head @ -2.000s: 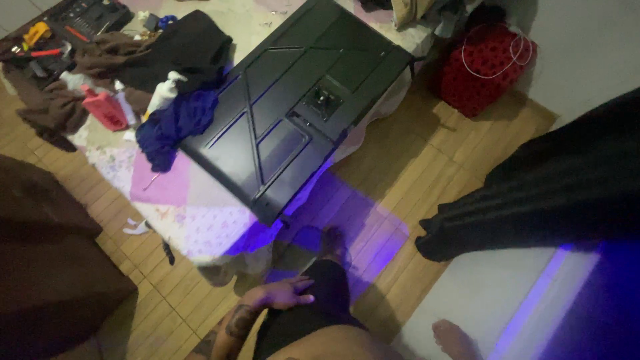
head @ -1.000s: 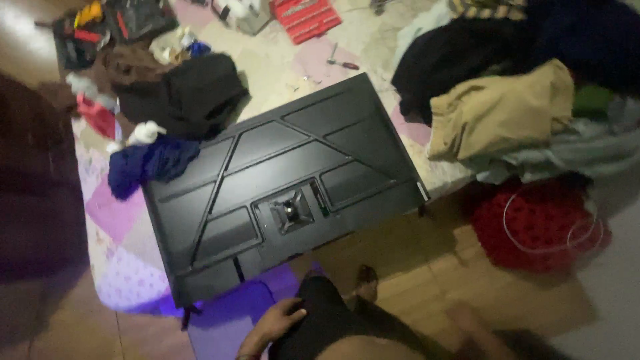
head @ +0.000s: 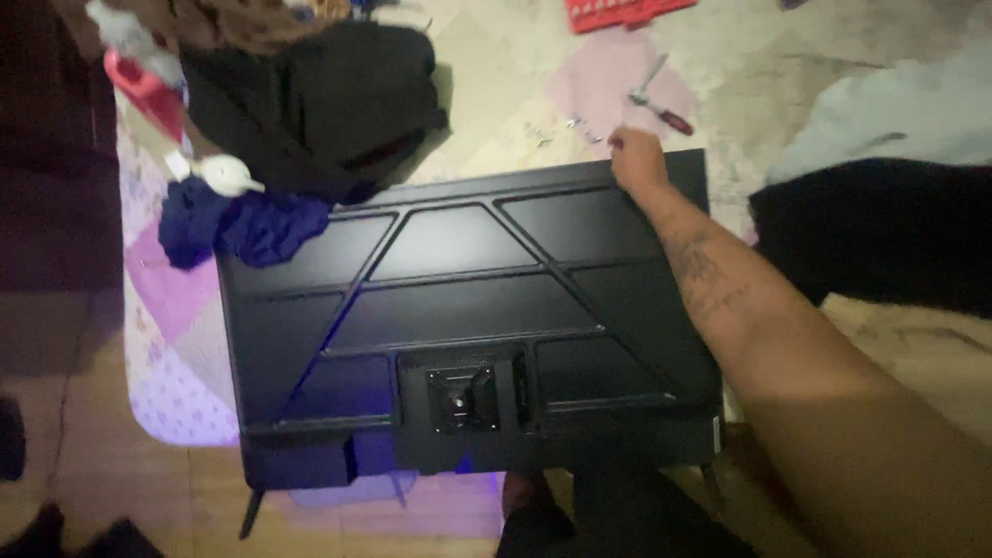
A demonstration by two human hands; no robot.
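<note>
A flat-screen television [head: 465,310] lies with its back panel up on a cloth-covered surface, its two short legs pointing toward me. A square mounting bracket [head: 463,401] sits low on the panel. My right hand [head: 640,159] reaches over the television's far edge, fingers bent, beside several small metal screws or fittings [head: 593,137]; whether it holds anything is too blurred to tell. Just beyond the hand lies a tool with a red-and-black handle [head: 674,122] and a metal shaft, touching or crossing another metal piece. My left hand is out of view.
A dark blue cloth [head: 240,221] overlaps the television's far left corner, with a white bottle [head: 226,175] on it. Beyond are a black garment [head: 318,108] and a pink bottle [head: 147,93]. A red tool case [head: 628,9] lies at the top; dark clothing [head: 876,232] is at the right.
My right arm now stretches across the television's right side to its far edge. The hand that rested on my leg earlier is no longer there. The view has moved closer and turned.
</note>
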